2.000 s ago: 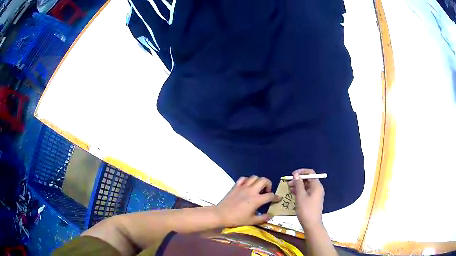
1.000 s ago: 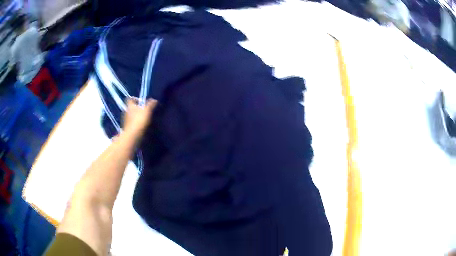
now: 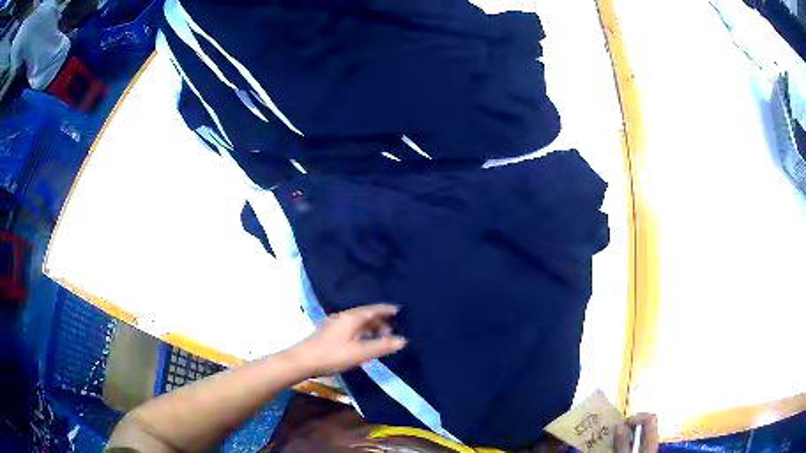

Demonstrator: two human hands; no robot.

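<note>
A dark navy garment piece (image 3: pixel 477 283) lies in front of me, its left and lower edge lined with a pale blue-white strip (image 3: pixel 393 387). A stack of navy garment pieces (image 3: pixel 371 80) with white strips lies beyond it. My left hand (image 3: pixel 358 338) is over the near piece's left part, thumb and fingers apart, holding nothing that I can see. My right hand (image 3: pixel 638 435) is at the bottom edge, partly cut off. It holds the tan template card (image 3: pixel 587 423) with handwriting and a white marking pen (image 3: pixel 636 439).
The white tabletop (image 3: pixel 159 212) has yellow-orange taped edges and a taped seam (image 3: pixel 638 221). Blue crates (image 3: pixel 79 345) stand on the floor at the left, one with brown cardboard. Red stools (image 3: pixel 78 86) stand farther left. A grey tray-like object (image 3: pixel 789 133) is at the right rim.
A navy piece now lies nearer me, apart from the stack. My left hand has come back from the far strips towards me. My right hand has reappeared at the lower right with card and pen.
</note>
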